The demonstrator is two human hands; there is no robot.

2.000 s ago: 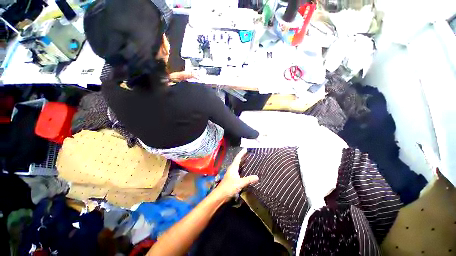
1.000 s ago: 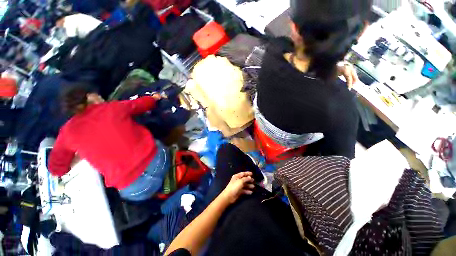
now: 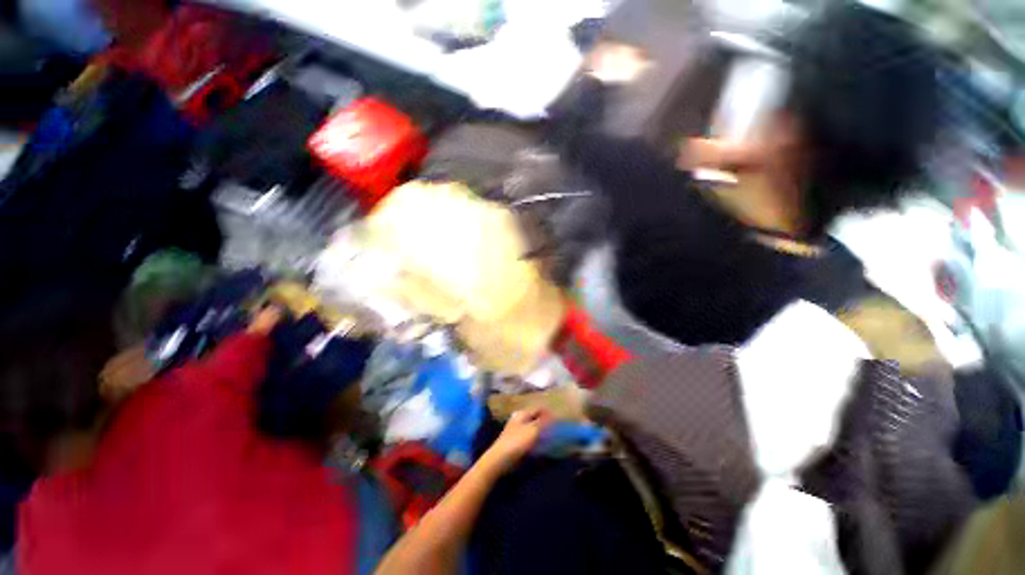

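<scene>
The frame is blurred. A dark brown striped cut-piece bundle (image 3: 674, 438) lies at the lower right, with a long white piece (image 3: 792, 393) draped down over its middle and narrowed partway. My left hand (image 3: 519, 434) is just left of the bundle, apart from it, above dark cloth; its fingers look bent, but blur hides whether they hold anything. My right hand is not in view.
A person in black sits close behind the bundle. A person in red (image 3: 191, 472) is at the lower left. Brown paper (image 3: 450, 253), a red stool (image 3: 369, 146), blue plastic (image 3: 450, 399) and dark cloth heaps lie between and beyond them.
The view has swung left. My left hand has moved off the bundle's edge to its left side. The person in black has turned the head towards the left.
</scene>
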